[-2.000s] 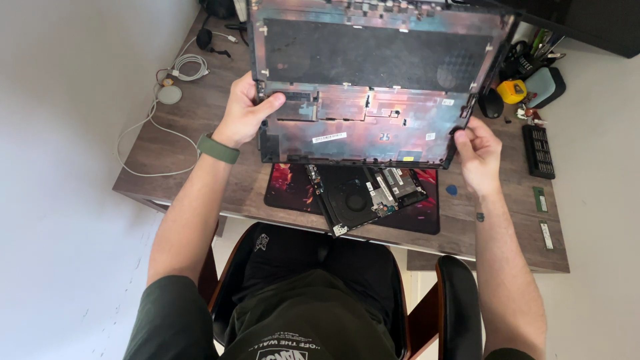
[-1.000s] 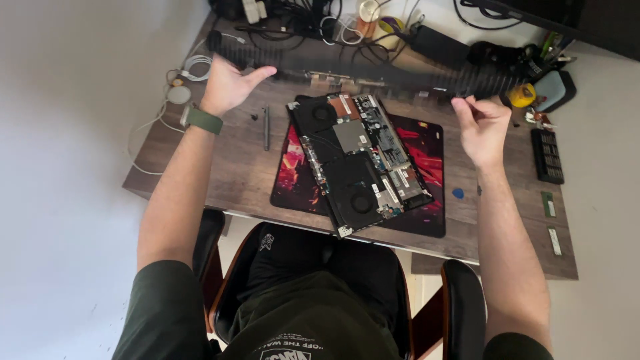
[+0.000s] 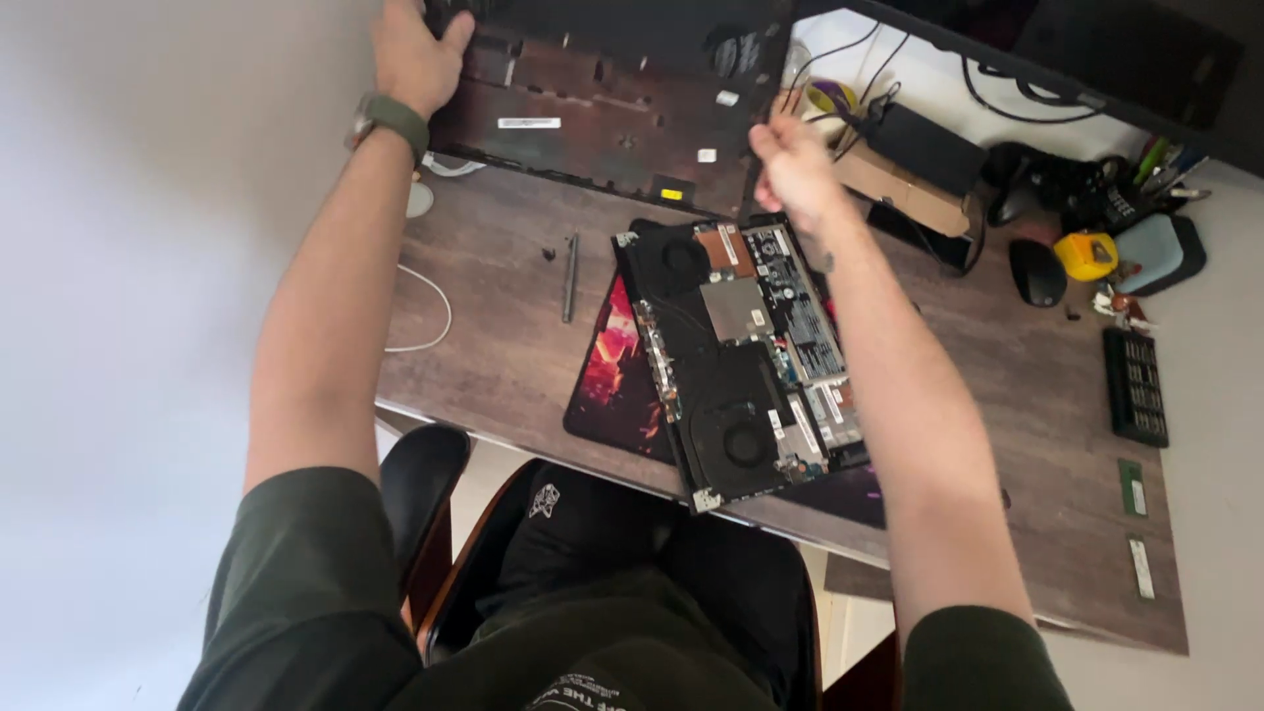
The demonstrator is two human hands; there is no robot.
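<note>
Both hands hold a laptop's bottom cover (image 3: pixel 592 109), inner side showing, above the back left of the desk. My left hand (image 3: pixel 420 59) grips its left edge with the thumb on the inner face. At its right edge is my right hand (image 3: pixel 790 163), slightly blurred, fingers curled at the rim. Below lies the opened laptop base (image 3: pixel 731 365), its two fans, battery (image 3: pixel 795 301) and boards exposed. It rests at an angle on a red and black mouse pad (image 3: pixel 612 385), one corner at the desk's front edge. My right forearm hides part of its right side.
A pen-like screwdriver (image 3: pixel 570 278) lies left of the laptop. To the right are a black mouse (image 3: pixel 1037 274), a yellow tape measure (image 3: pixel 1086 256), a black bit case (image 3: pixel 1136 387) and two memory modules (image 3: pixel 1134 488). A monitor (image 3: pixel 1086 59) overhangs the back; a white cable (image 3: pixel 441 306) lies left.
The cover has moved from in front of me, over the laptop base, to the back left, both hands still on it. It was seen nearly edge-on one second ago; its inner face shows now.
</note>
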